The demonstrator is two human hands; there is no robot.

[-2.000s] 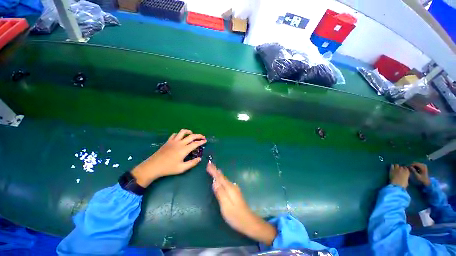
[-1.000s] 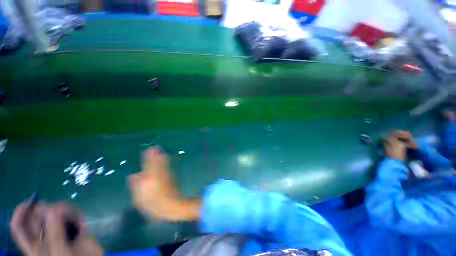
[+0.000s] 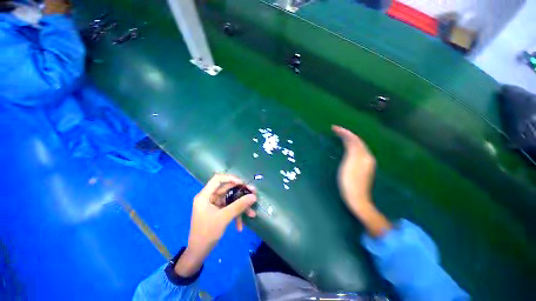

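Observation:
My left hand holds a round black unit in its fingertips over the bench's near edge. My right hand is raised over the green bench to the right of the white pieces, slightly blurred, with its fingers extended together and nothing seen in it; whether the palm side holds anything is hidden. Small white pieces lie in a loose pile on the bench beyond my left hand, with a smaller group closer in and a few strays beside the fingers.
Black units lie spaced along the green belt. A white post stands at the bench's far side. Another worker's blue sleeve is at upper left, near more black units. A dark bag lies at right.
The view has turned left. My left hand, with the black unit, has come from the lower left to the bench edge near the white pieces. Some white pieces now form a second group.

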